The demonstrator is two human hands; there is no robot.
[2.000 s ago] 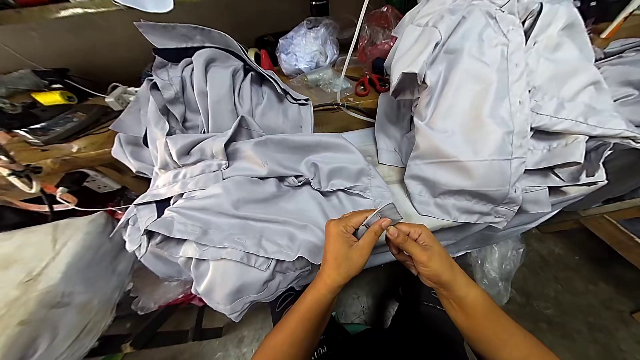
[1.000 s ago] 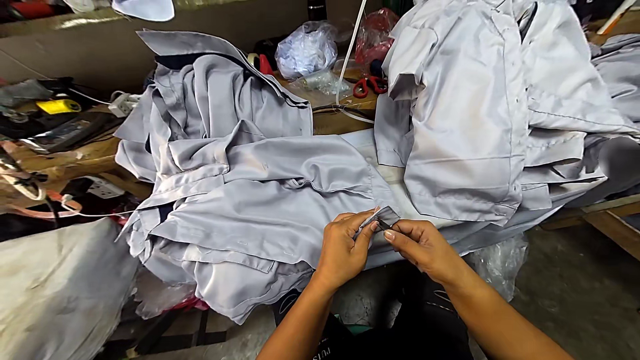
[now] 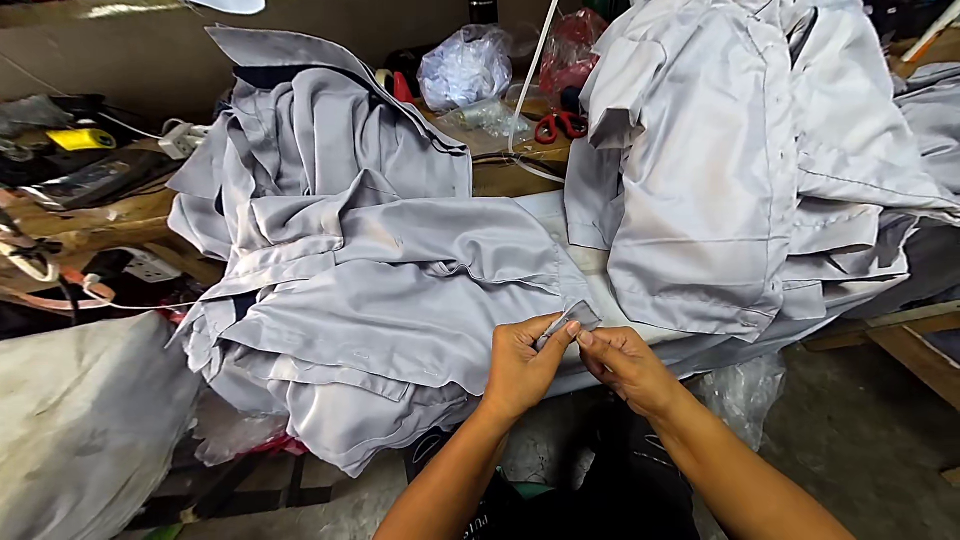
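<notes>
A pile of grey garments lies across the middle and left, with hems and a row of buttonholes showing. My left hand pinches a folded fabric edge of the grey cloth between thumb and fingers. Close against it on the right, my right hand has thumb and forefinger together at the same edge. Whether a small item is between those fingertips cannot be told. To the right lies a stack of lighter grey shirts with a stitched front placket.
Red-handled scissors, a plastic bag of white material and a red plastic bag are on the wooden table behind. A yellow object and a power strip are at left. Clear plastic hangs below right.
Both hands stay at the fabric edge, with only small shifts of the fingers. The garments around them have not plainly moved.
</notes>
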